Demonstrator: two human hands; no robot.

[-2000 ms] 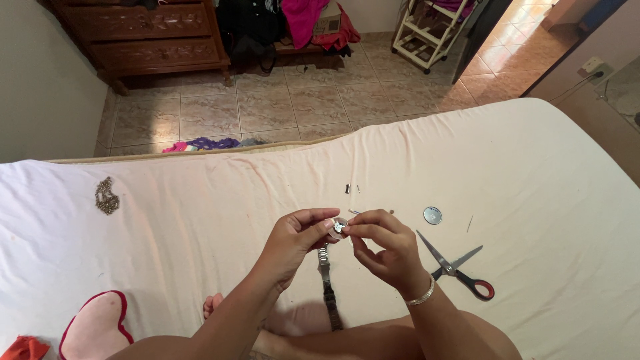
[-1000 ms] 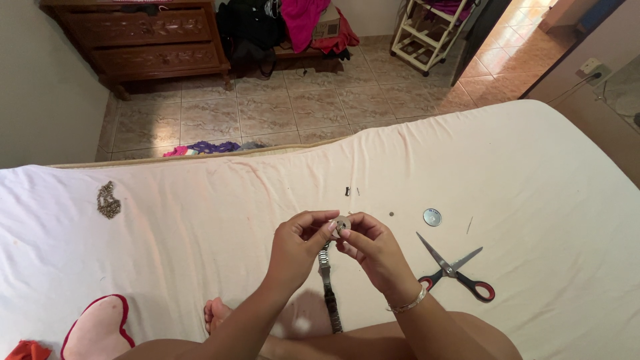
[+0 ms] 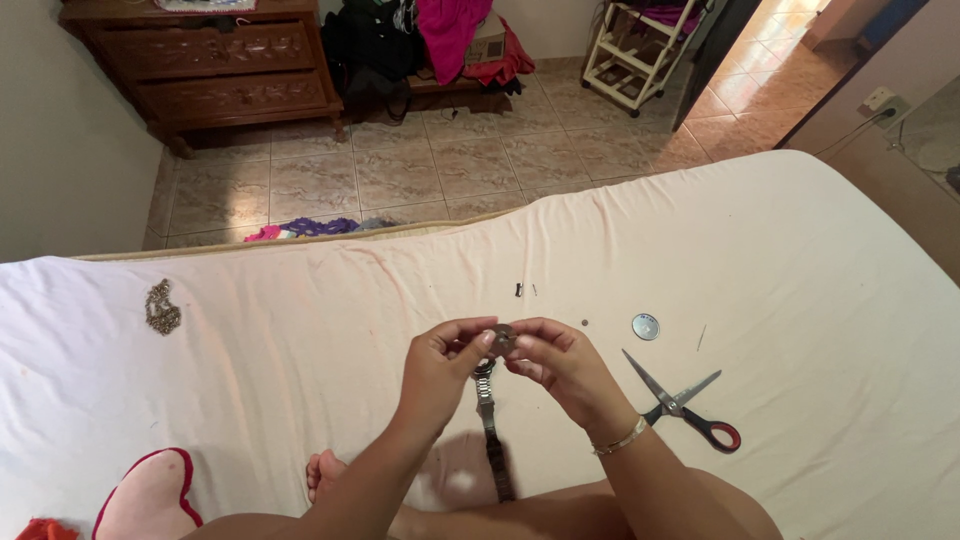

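Note:
Between my two hands, above the bed sheet, is a small round metal watch part (image 3: 502,340). My left hand (image 3: 450,364) pinches its left side between thumb and fingers, and my right hand (image 3: 566,367) touches its right side with the fingertips. A metal watch band (image 3: 487,420) lies below, its top end partly hidden by my hands. Beyond them rest a small dark link (image 3: 519,289) and a tiny pin (image 3: 535,289). Right of my hands are a tiny round piece (image 3: 585,322), a round metal disc (image 3: 646,327), a thin needle-like pin (image 3: 701,337) and spread scissors (image 3: 673,405).
A chain (image 3: 163,307) lies on the left of the bed (image 3: 300,315). A heart-shaped cushion with red trim (image 3: 146,499) and red cloth (image 3: 51,529) are at lower left. The person's legs and a foot (image 3: 324,474) rest in front. A wooden dresser (image 3: 217,56) stands beyond the bed.
The held round part now shows a darker, flatter face. My right hand has shifted since two seconds ago, and the tiny round piece beside it is in plain view.

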